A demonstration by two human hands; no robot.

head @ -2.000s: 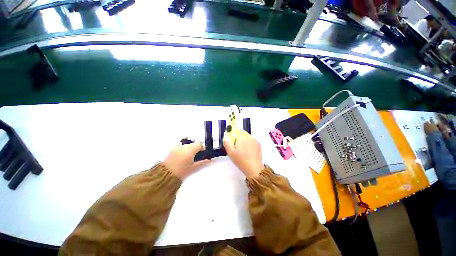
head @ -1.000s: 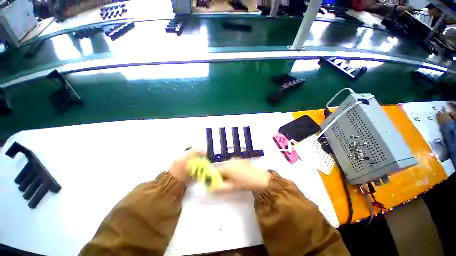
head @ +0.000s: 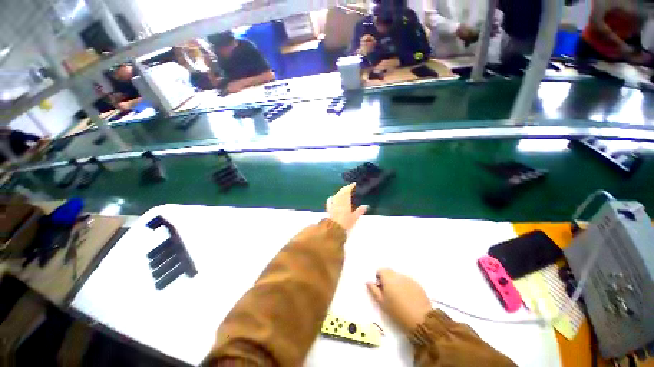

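My left hand point(head: 346, 208) is stretched out at the belt's near edge, fingertips at a black dock point(head: 367, 180) on the green belt. The dock is blurred, and I cannot tell whether the fingers grip it. My right hand point(head: 401, 295) is low over the white table, fingers curled; whether it holds anything is hidden. The yellow controller point(head: 351, 330) lies on the table between my forearms, its left end close to my left sleeve. Another black dock point(head: 171, 256) lies on the table at the left.
At the right are a pink controller point(head: 500, 282), a black phone point(head: 527, 252), a pale perforated card point(head: 556, 295) and a grey metal box point(head: 615, 279) on an orange mat. A white cable point(head: 473, 314) crosses the table. Several docks lie on the belt point(head: 287, 179); people sit beyond it.
The yellow controller has gone from my hands onto the table. The dock in front of me has left its place there. My left hand has reached forward to the belt. The view has swung left and up.
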